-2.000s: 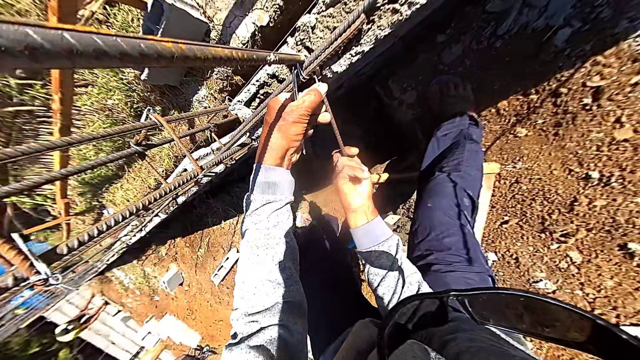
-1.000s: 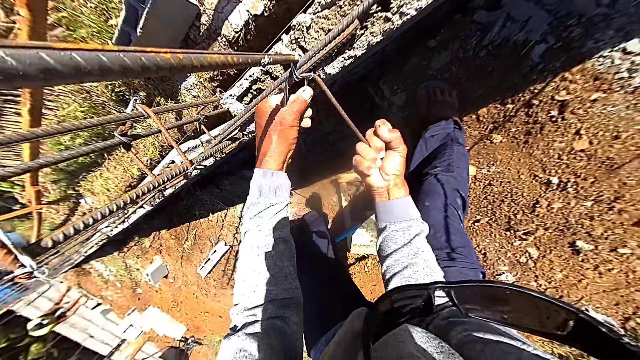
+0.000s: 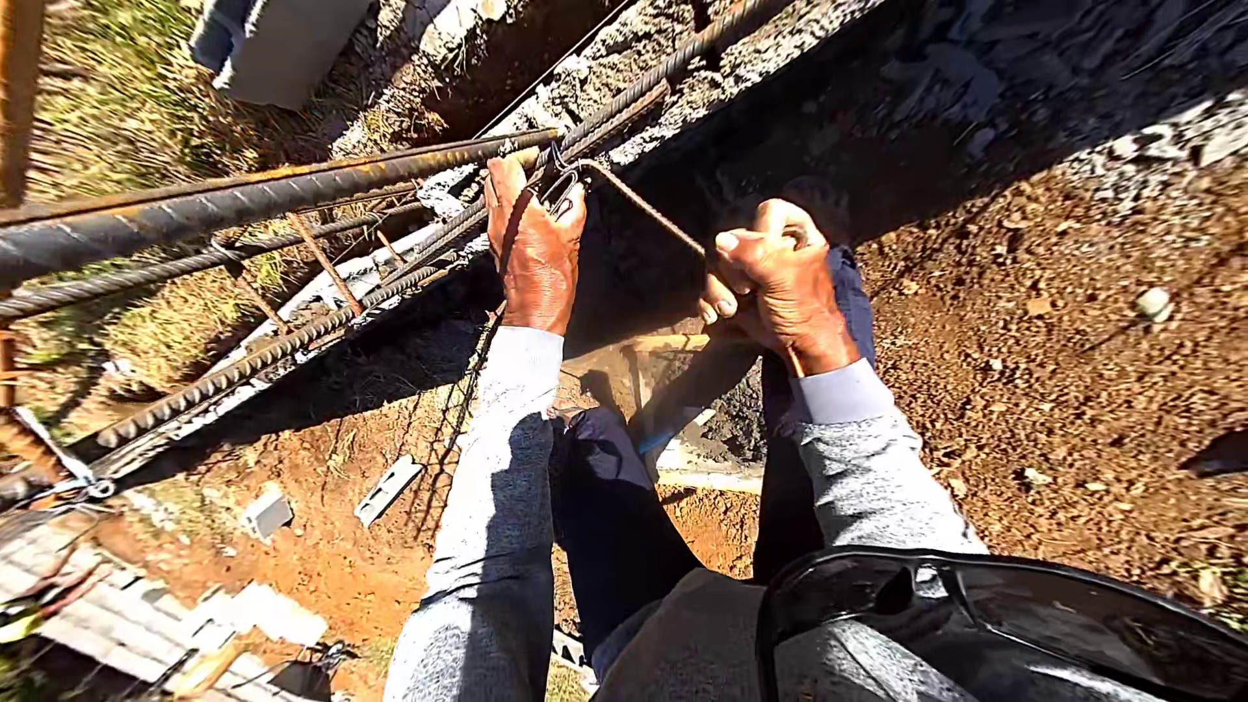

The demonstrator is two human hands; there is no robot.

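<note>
My left hand [image 3: 536,249] is at the joint where several ribbed steel rebars meet, its fingers around the bars beside a dark loop of tie wire [image 3: 563,185]. My right hand [image 3: 775,283] is closed on the lower end of a thin rusty steel rod [image 3: 648,208], which slants up and left to the wire loop. Whether the rod's upper end is hooked or bent is hard to tell. A thick rebar [image 3: 195,216] comes in from the left to the joint, and another ribbed bar [image 3: 673,68] runs on to the upper right.
Rough concrete edging [image 3: 634,39] runs diagonally under the bars. A concrete block [image 3: 288,44] lies at the upper left, smaller blocks [image 3: 388,489] lower down. Loose reddish soil [image 3: 1053,322] spreads on the right. My legs are below my hands, near a wooden-edged tray of grey material [image 3: 712,478].
My right hand has moved right, away from the joint, compared with two seconds ago, and the rod now slants more. My left hand has stayed at the rebar joint.
</note>
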